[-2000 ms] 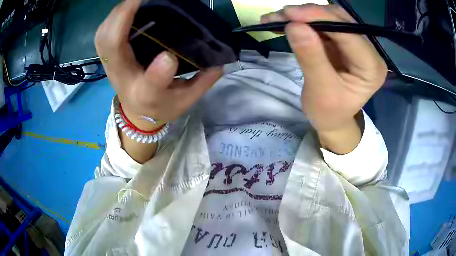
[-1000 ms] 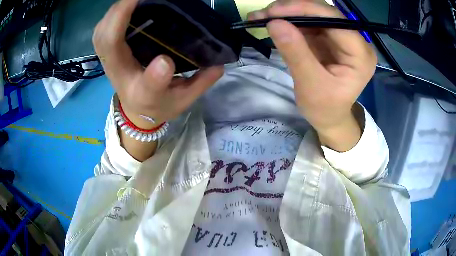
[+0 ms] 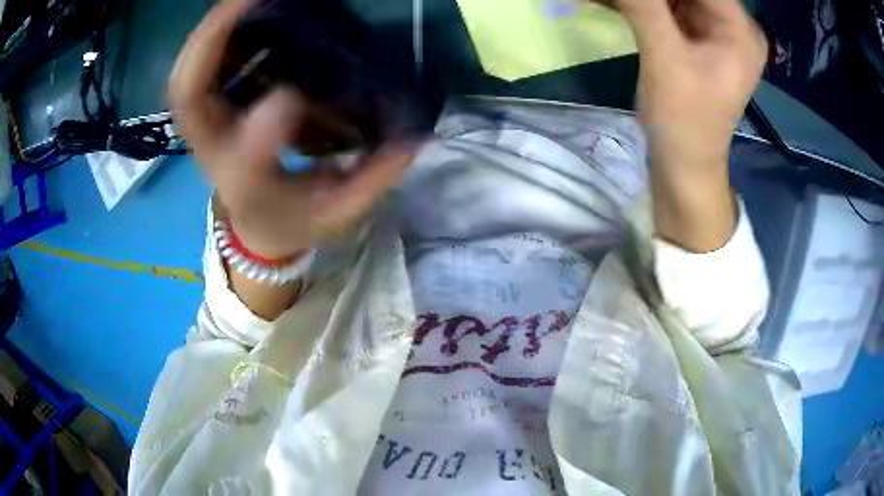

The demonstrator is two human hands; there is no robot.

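My left hand point(image 3: 262, 174) is at the upper left, motion-blurred, and grips a black display unit point(image 3: 339, 68). The unit is cut off by the top edge, and a small blue-white glint shows on it beside my fingers. My right hand point(image 3: 693, 73) is raised at the upper right, beside a pale yellow paper pad point(image 3: 543, 44) on the bench. Its fingertips are partly cut off by the top edge, and I cannot tell whether anything is in them.
A black cable bundle point(image 3: 111, 139) lies at the left bench edge. A white foam tray point(image 3: 121, 174) is below it and a larger one point(image 3: 834, 291) stands at the right. A blue metal frame point(image 3: 39, 218) is at the far left. A black cord runs along the bench at the right.
My right hand has moved up and right, and the thin black strip it held no longer shows. The paper pad is more exposed. The unit in my left hand has shifted slightly left and is blurred.
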